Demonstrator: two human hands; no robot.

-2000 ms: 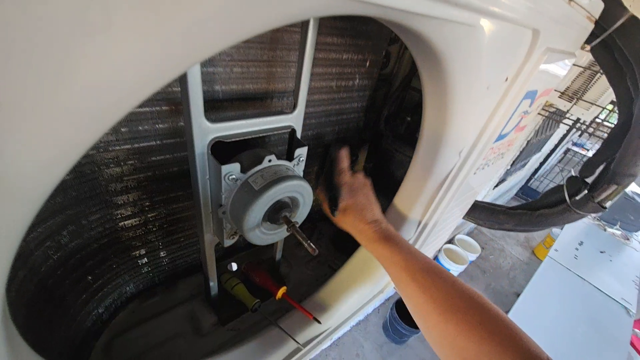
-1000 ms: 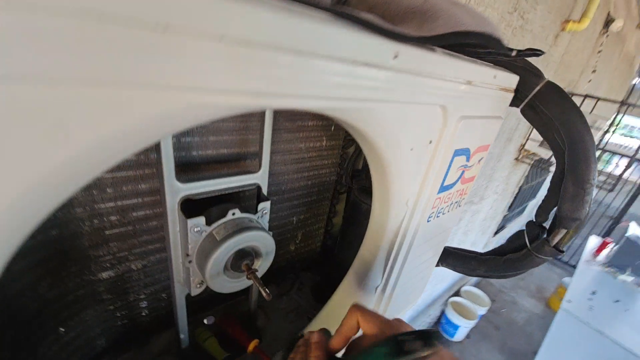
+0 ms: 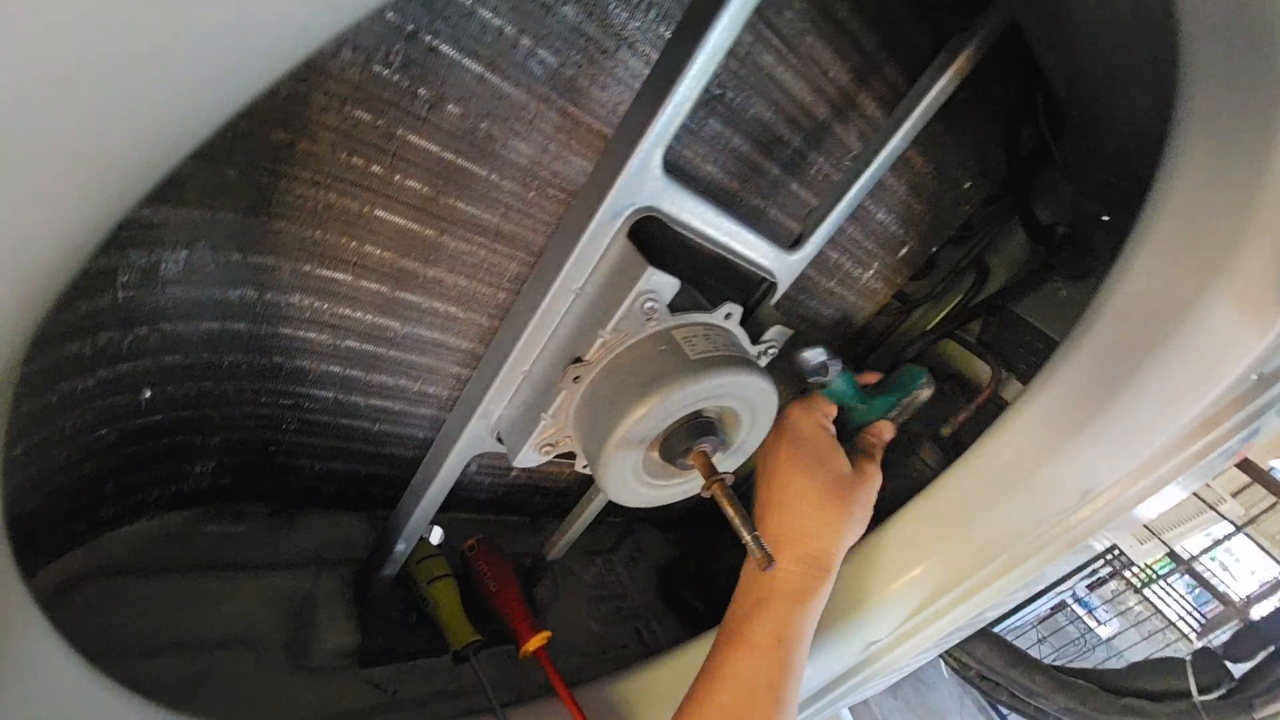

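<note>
My right hand (image 3: 815, 475) reaches through the round opening and grips a green-handled hand tool (image 3: 880, 395) with a shiny metal head. The tool's head is just right of the fan motor (image 3: 675, 410), near a mounting bolt (image 3: 768, 350); whether they touch, I cannot tell. The motor sits on a grey metal bracket (image 3: 575, 270), its bare threaded shaft (image 3: 735, 510) pointing toward me. Below it, a yellow-green-handled screwdriver (image 3: 443, 600) and a red-handled screwdriver (image 3: 505, 590) lean at the lower rim. My left hand is out of view.
The white housing (image 3: 1090, 450) of an outdoor air-conditioner unit curves around the opening. Coil fins (image 3: 300, 260) line the back. Dark tubes and a copper-coloured pipe (image 3: 975, 400) run at the right. Outside are black insulated hoses (image 3: 1100, 670) and a metal grille (image 3: 1110, 600).
My right hand has moved from the bottom edge up to the motor's right side, holding the green-handled tool. The view has tilted and come closer to the motor.
</note>
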